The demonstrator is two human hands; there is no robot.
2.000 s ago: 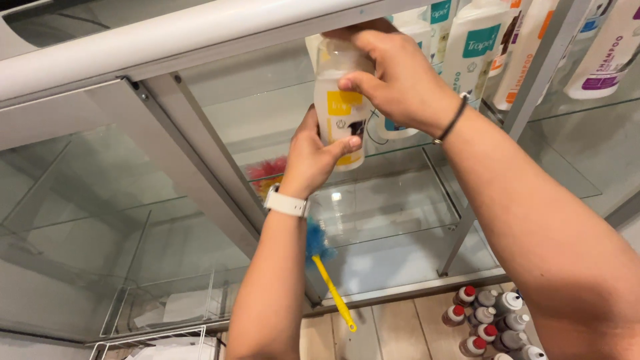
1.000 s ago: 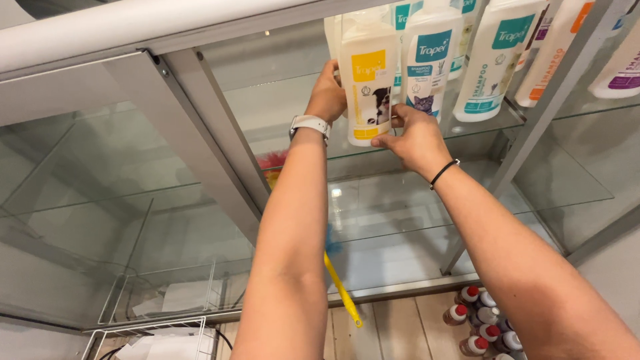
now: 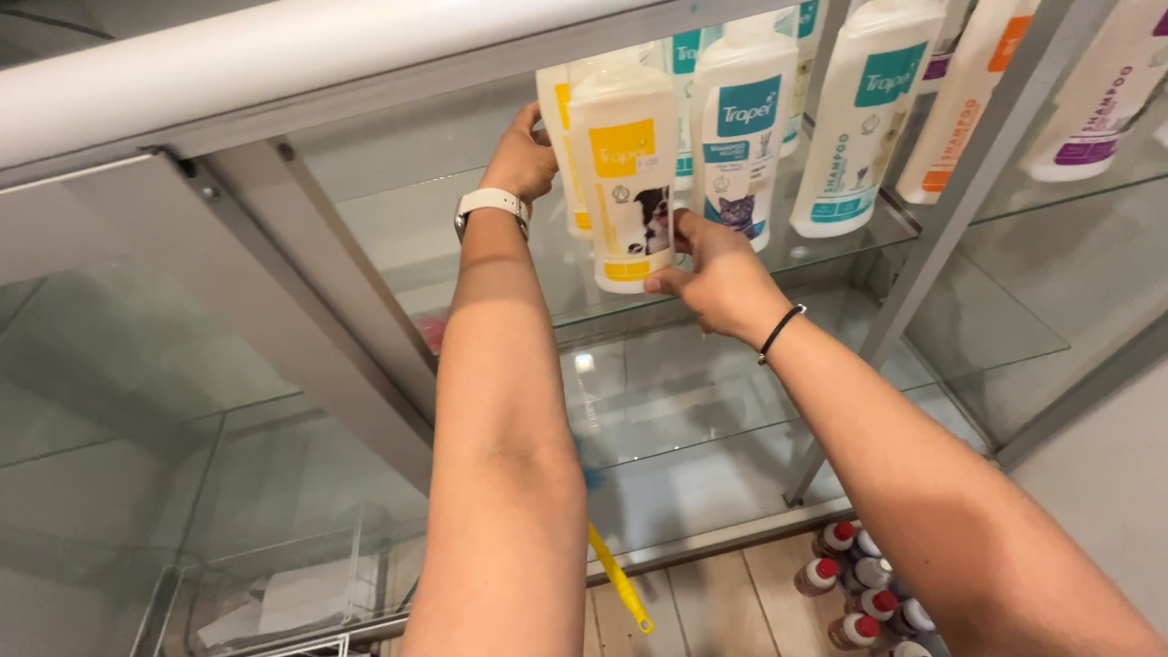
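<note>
A white shampoo bottle with a yellow label and a dog picture (image 3: 630, 182) stands upright at the front of the glass shelf. My right hand (image 3: 725, 274) grips its lower right side, thumb at the front. Behind it to the left is another yellow-labelled bottle (image 3: 561, 146). My left hand (image 3: 525, 160) is at that bottle's left side, its fingers partly hidden, so its hold cannot be made out. Just right stands a blue-labelled shampoo bottle with a cat picture (image 3: 744, 128), and beyond it a teal-labelled bottle (image 3: 862, 128).
Orange-labelled (image 3: 967, 109) and purple-labelled bottles (image 3: 1095, 100) stand farther right, around a metal cabinet post (image 3: 967, 182). Below are a lower glass shelf (image 3: 675, 401), a yellow duster handle (image 3: 620, 579) and several small bottles with red or pale caps on the floor (image 3: 853, 630). A sliding door frame (image 3: 301, 310) is at left.
Two seconds ago both hands held a yellow-labelled bottle tilted near the shelf; it now stands upright beside the blue-labelled one. Since one second ago, my left hand has shifted to the rear bottle's side.
</note>
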